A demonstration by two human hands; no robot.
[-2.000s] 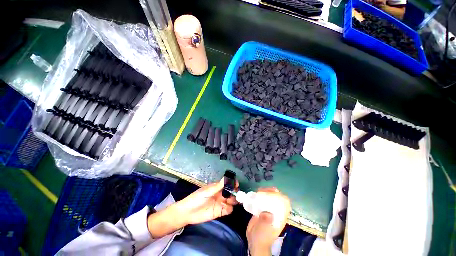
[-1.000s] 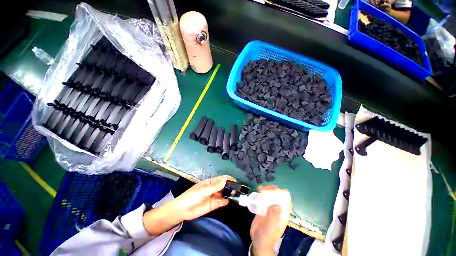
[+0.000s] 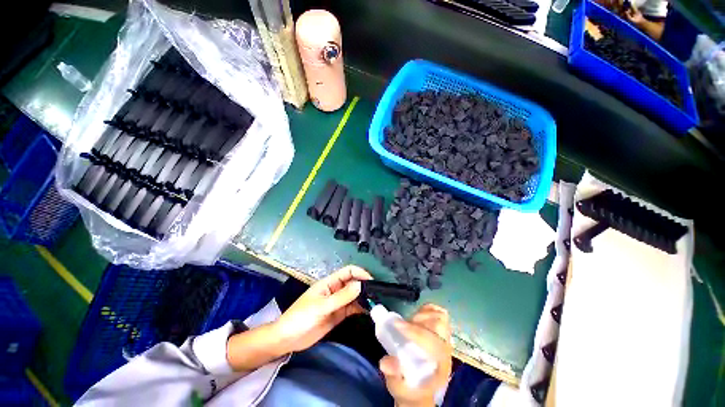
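My left hand [image 3: 327, 308] holds a black plastic tube part [image 3: 391, 290] by its left end, above the bench's front edge. The part lies roughly level and points right. My right hand [image 3: 423, 350] holds a white translucent squeeze bottle [image 3: 404, 346], its nozzle up and left, at the part's near side by the left fingertips. Whether the nozzle touches the part cannot be told. Beyond the hands, several black tubes [image 3: 348, 216] lie side by side, left of a loose heap of small black inserts [image 3: 437, 230]. A white crumpled wipe [image 3: 522, 242] lies right of the heap.
A light blue basket [image 3: 383, 151] of inserts stands behind the heap. A bagged box of black parts [image 3: 274, 159] is at left. A pink flask [image 3: 322, 67] stands beside a metal post. A white-lined board [image 3: 624, 318] with rowed black parts is at right. Across the channel, a person's hand shows near a blue tray [image 3: 632, 87].
The black part has turned from upright through a slant to nearly level, pointing right. The bottle has tilted, its nozzle now pointing more upward. The bench view has shifted slightly right.
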